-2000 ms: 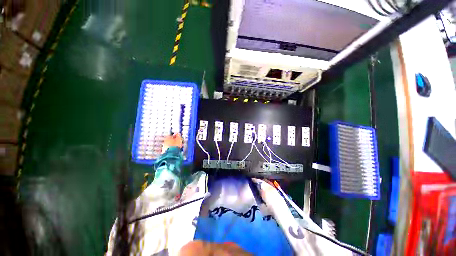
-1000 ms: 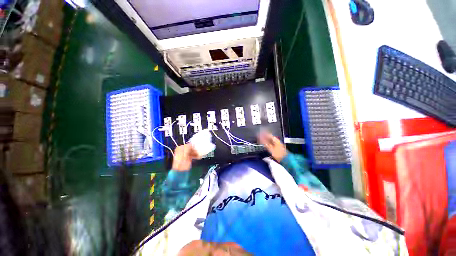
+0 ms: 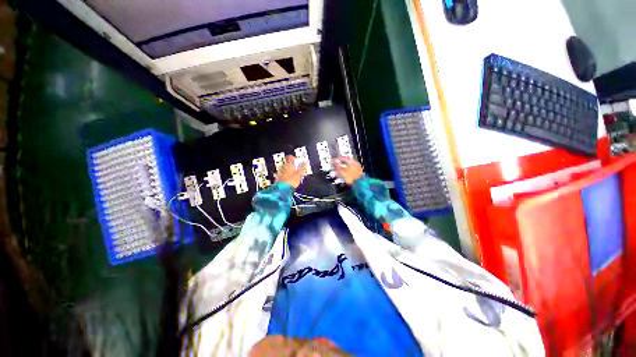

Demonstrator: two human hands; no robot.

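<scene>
The black test fixture (image 3: 265, 137) bears a row of upright pale test sockets (image 3: 238, 178). My left hand (image 3: 290, 172) is over the sockets right of the row's middle, fingertips at a socket. My right hand (image 3: 346, 169) is at the right end of the row, with something small and white at its fingers; whether it grips it cannot be told. White test leads (image 3: 203, 215) loop from the left sockets to the left connector strip (image 3: 224, 233). The right strip is mostly hidden by my left sleeve and clothing.
The blue-rimmed left tray (image 3: 100, 204) holds rows of white pieces. The right tray (image 3: 397, 162) stands beside the white desk (image 3: 457, 90) with a keyboard (image 3: 537, 104) and mice. Red bins (image 3: 551, 237) are at the right. The instrument rack (image 3: 244, 78) stands behind the fixture.
The view has shifted right. My left hand has moved right along the fixture, and the white bundle seen in it is no longer visible. My right hand has moved forward to the sockets.
</scene>
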